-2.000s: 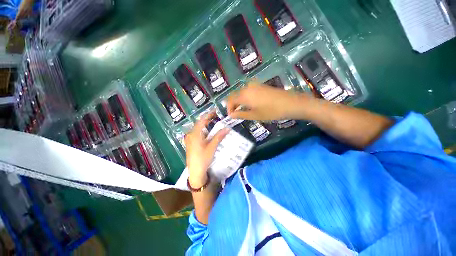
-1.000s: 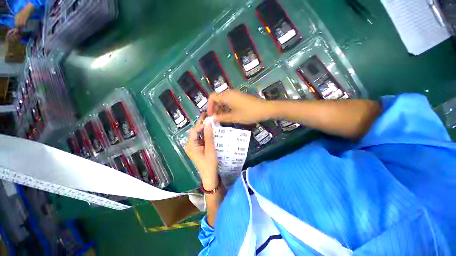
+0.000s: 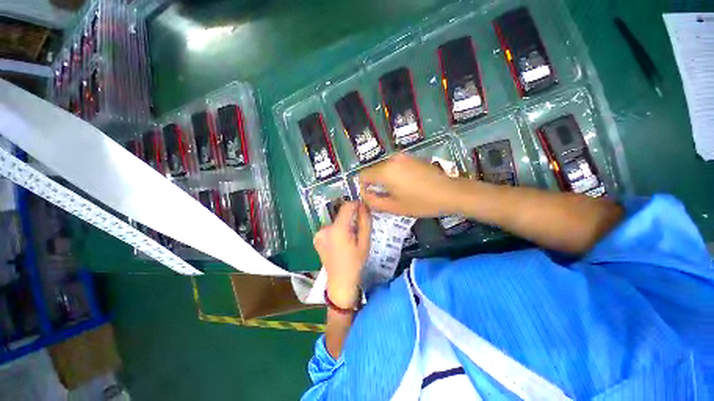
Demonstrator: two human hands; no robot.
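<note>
My left hand (image 3: pixel 342 254) holds a white label strip with rows of print (image 3: pixel 385 249); the strip hangs down toward the smock. My right hand (image 3: pixel 405 186) is at the strip's top edge, its fingertips close to the left hand's; whether a label is pinched there cannot be seen. Both hands are above the near row of a clear blister tray (image 3: pixel 456 146). Black-and-red phone bodies (image 3: pixel 402 105) lie in its pockets, and my right hand and forearm partly hide the near row.
Long white ribbons (image 3: pixel 149 196) hang across the left. A second tray of phones (image 3: pixel 261 129) and stacked trays (image 3: pixel 117 66) are at the left. Tweezers (image 3: pixel 638 55) and a record sheet (image 3: pixel 695 74) lie at the right. An open cardboard box (image 3: pixel 270 299) is below the bench edge.
The view has shifted, so the trays appear further right and the tweezers show fully. The hands remain together at the strip, whose printed face is now more covered by the right hand.
</note>
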